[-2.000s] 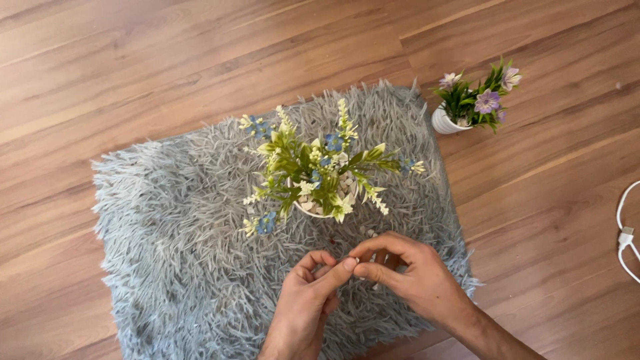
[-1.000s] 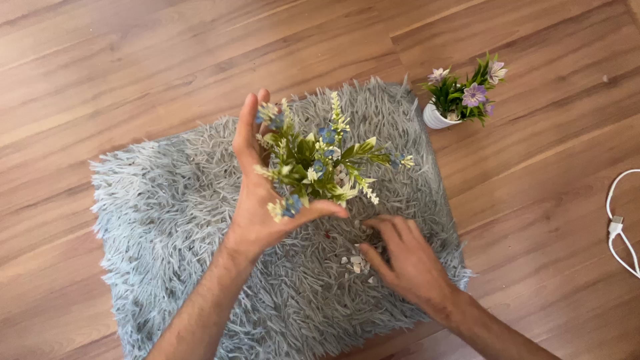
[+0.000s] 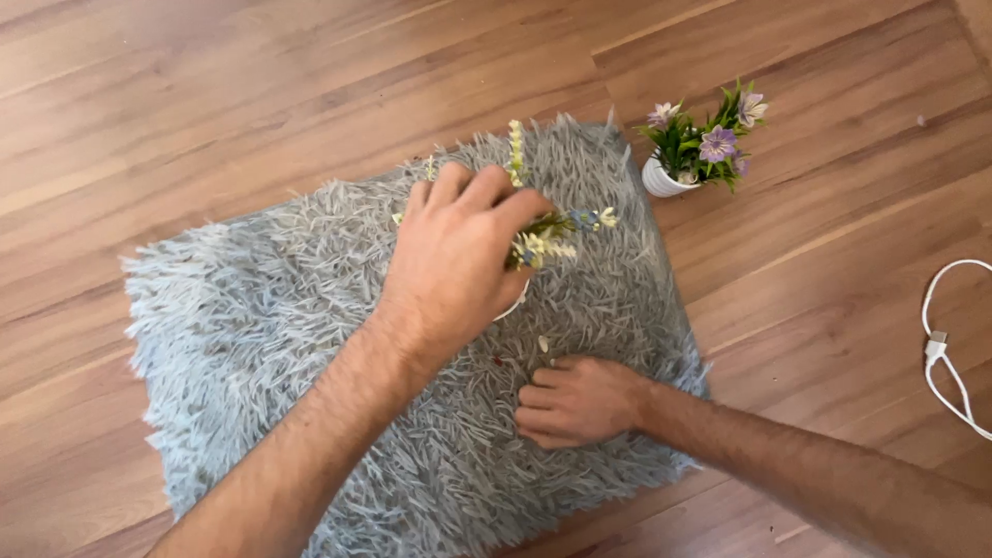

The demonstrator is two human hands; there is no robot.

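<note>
My left hand (image 3: pixel 465 248) is closed around the stems of an artificial plant (image 3: pixel 542 236) with blue and cream flowers, above the middle of a grey shaggy rug (image 3: pixel 310 310). Part of its white pot's rim (image 3: pixel 513 304) shows below the palm; most of the pot is hidden. My right hand (image 3: pixel 577 401) rests on the rug to the lower right, fingers curled down, and whether it holds anything is hidden. A pale pebble (image 3: pixel 543 343) lies on the pile just above its fingers, with a small red bit (image 3: pixel 497 359) to the left.
On the wooden floor (image 3: pixel 814 271), beyond the rug's upper right corner, a ribbed white pot (image 3: pixel 665 180) holds artificial purple flowers (image 3: pixel 718 144). A white cable with a USB plug (image 3: pixel 936 346) lies at the right edge.
Both hands were together below the plant two seconds ago. The left hand has since moved onto the plant and closed over its stems. The right hand now covers the place where several pebbles lay.
</note>
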